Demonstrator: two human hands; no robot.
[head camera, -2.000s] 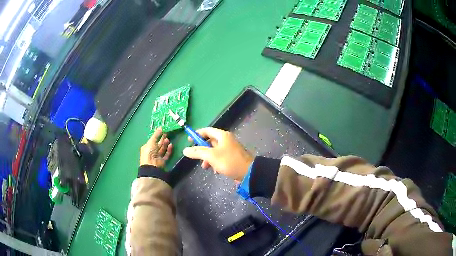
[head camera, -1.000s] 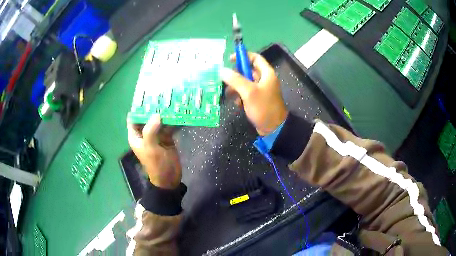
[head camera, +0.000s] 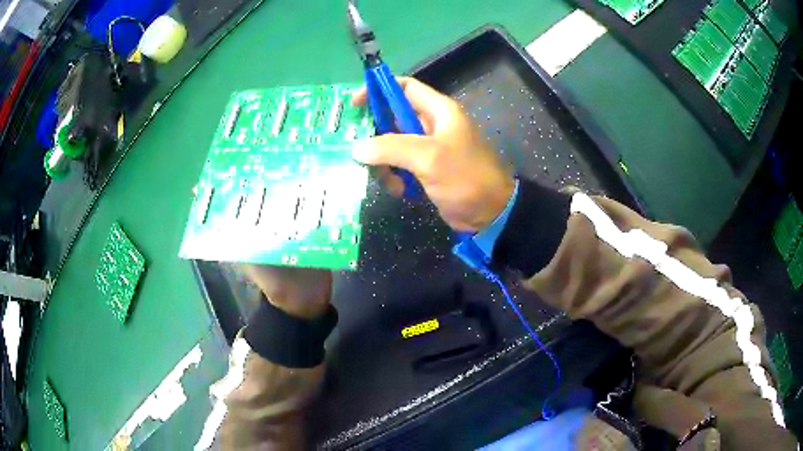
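The green PCB panel (head camera: 282, 176) is held over the left part of the black catch tray (head camera: 546, 132), its face with slotted parts towards me and glare on its lower half. My left hand (head camera: 295, 286) is under the panel's lower edge; its fingers are hidden behind the board. My right hand (head camera: 449, 158) holds the blue-handled diagonal cutters (head camera: 396, 106), jaws pointing up and away from the board, with the thumb on the panel's right edge. A blue wrist strap (head camera: 484, 242) is on the right wrist.
A black block with a yellow label (head camera: 420, 329) lies in the tray among bright specks. Loose green boards (head camera: 120, 273) lie on the mat at left. Panels (head camera: 731, 57) lie on a dark sheet at upper right. A dark holder (head camera: 88, 110) and a yellowish pot (head camera: 163, 39) stand at upper left.
The panel has come closer from the far mat to over the tray, then slightly down and left. The cutters left its face and now point up beside it; the right thumb touches its edge.
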